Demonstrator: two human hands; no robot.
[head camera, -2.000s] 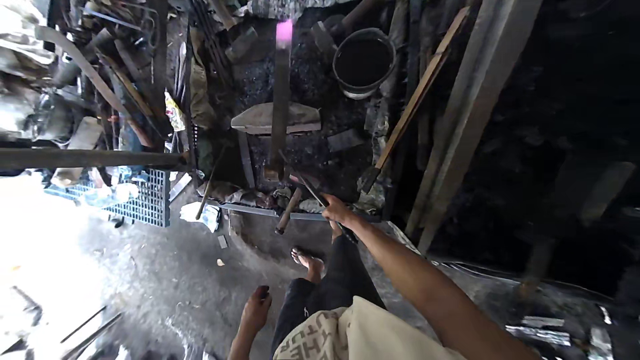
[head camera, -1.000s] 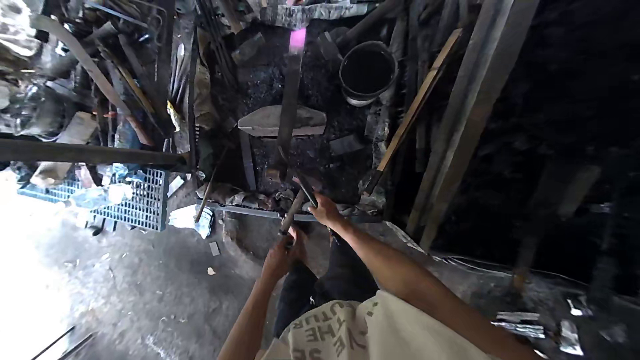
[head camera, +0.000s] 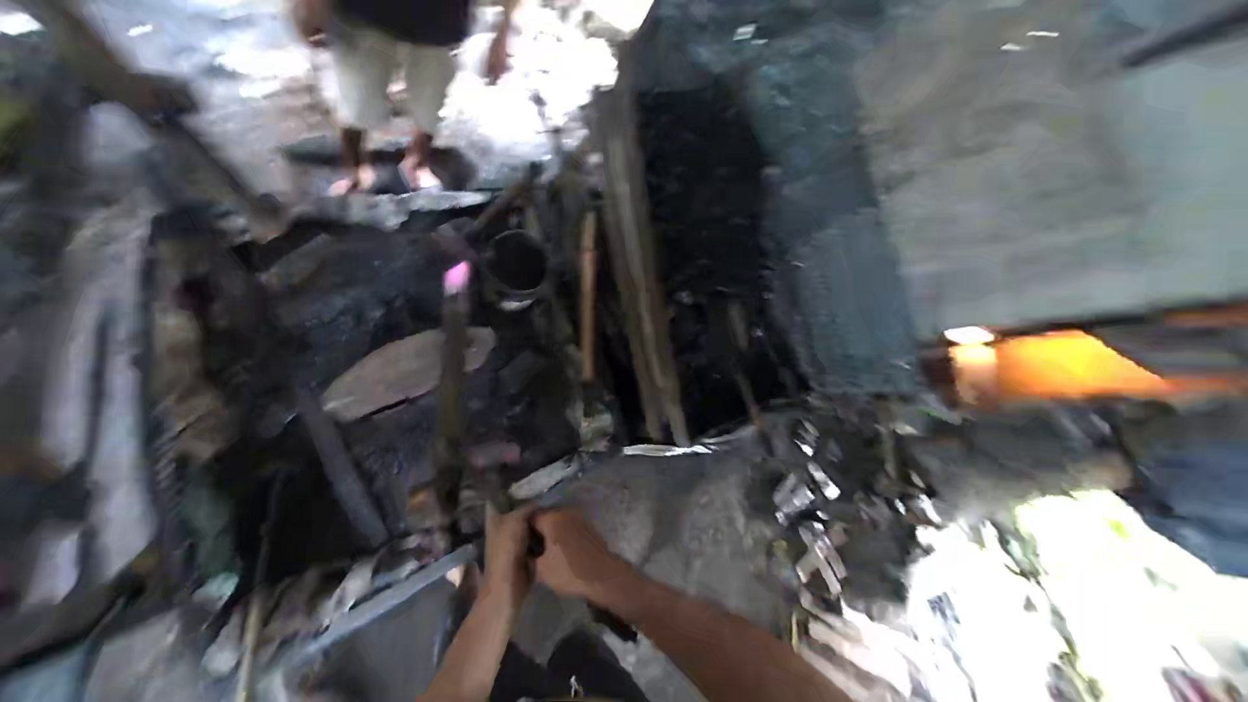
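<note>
My left hand (head camera: 509, 551) is closed around a wooden handle, blurred, at the near edge of the soot-dark work area. Touching or nearly touching it, my right hand (head camera: 573, 551) grips a dark metal tool whose rear end shows below the wrist. Just beyond the hands is the near end of a long flat metal bar (head camera: 451, 390); its far tip glows pink. The bar lies across a pale, elongated block (head camera: 390, 372). Whether either held tool touches the bar is too blurred to tell.
A round dark bucket (head camera: 517, 265) stands right of the glowing tip, with a wooden stick (head camera: 588, 292) and long beams (head camera: 639, 244) beyond. Orange fire glows at right (head camera: 1063, 366). Another person (head camera: 395, 78) stands at the far side. Scrap (head camera: 814, 507) lies on the right-hand ground.
The view has swung strongly to the right, bringing the fire and another person in. My left hand, empty two seconds ago, took hold of the wooden handle; both hands are now close together.
</note>
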